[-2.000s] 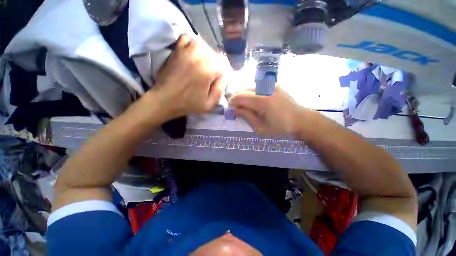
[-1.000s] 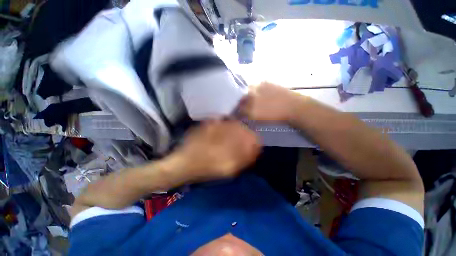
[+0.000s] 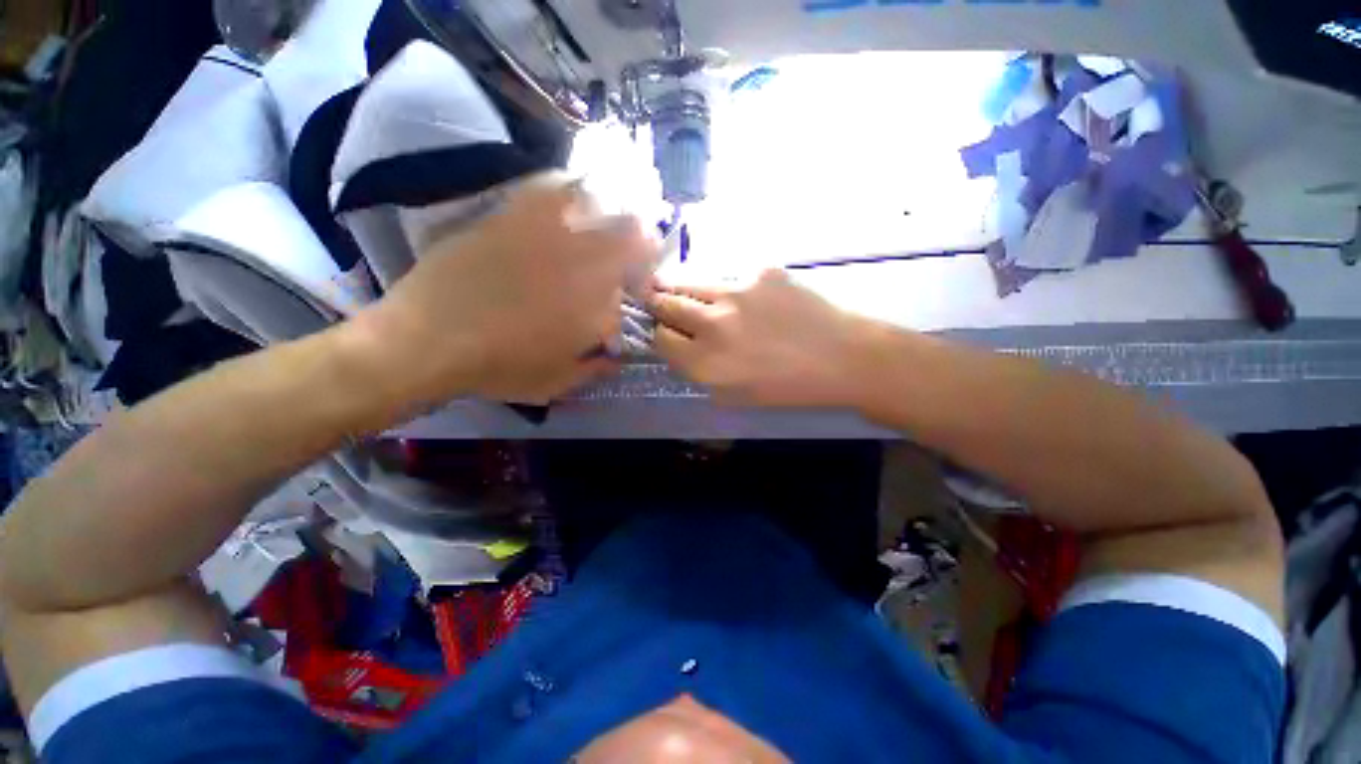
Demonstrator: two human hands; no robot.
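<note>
The pale grey-white garment with black panels (image 3: 426, 123) lies bunched on the machine table, left of the needle area. My left hand (image 3: 515, 291) grips its right edge, just below and left of the presser foot area. My right hand (image 3: 761, 340) is beside it, fingertips pinching the garment's edge. A small dark thing (image 3: 684, 242) shows above my right fingertips; I cannot tell what it is. The grey-blue attachment (image 3: 682, 149) hangs just above my hands. The needle is lost in the lamp's glare.
Lilac and white fabric scraps (image 3: 1097, 164) lie right of the needle. A tool with a dark red handle (image 3: 1254, 281) lies right of them. The ruler-marked table edge (image 3: 1075, 363) runs in front. Red crates (image 3: 485, 620) and cloth heaps stand below. The machine head (image 3: 970, 18) spans the top.
My left hand has moved up and away from my body, carrying the garment's edge back onto the table near the needle. My right hand has shifted slightly left and down. The garment has spread leftward.
</note>
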